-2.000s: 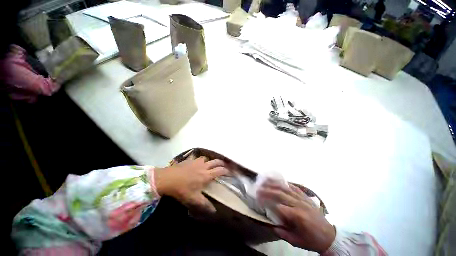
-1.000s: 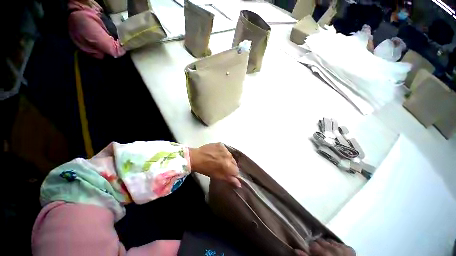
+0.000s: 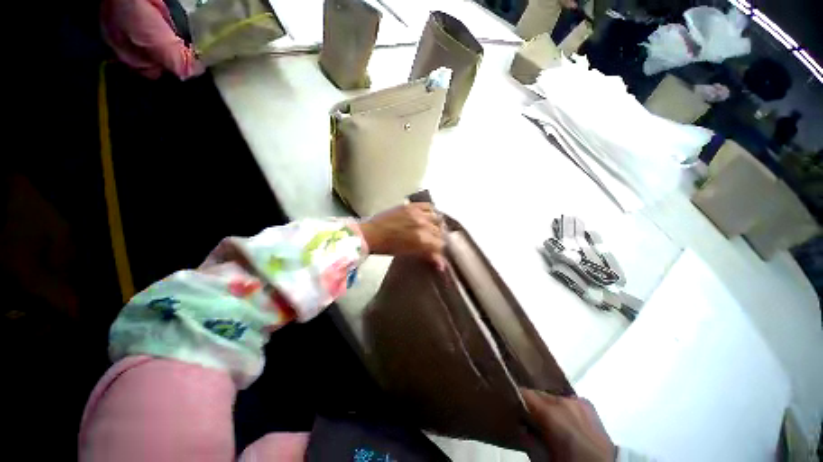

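A brown-taupe handbag body (image 3: 424, 343) is at the table's near edge, its long opening running diagonally from upper left to lower right. My left hand (image 3: 408, 233) grips the far-left end of the top edge. My right hand (image 3: 570, 426) grips the near-right end of the opening, fingers partly over the rim. A pale layer shows inside the opening; whether it is lining or paper I cannot tell. The lower side of the bag and part of my right hand are in shadow or cut off.
Beige bags (image 3: 383, 149) stand beyond my left hand. Grey-beige straps (image 3: 582, 262) lie at mid-table. A white sheet (image 3: 690, 352) lies at right and crumpled white paper (image 3: 623, 135) behind. Another person's pink sleeve (image 3: 144, 36) is at upper left.
The white tissue bunched at my right hand is no longer visible. My left hand and the bag's left end have risen since one second ago; the opening is stretched between both hands.
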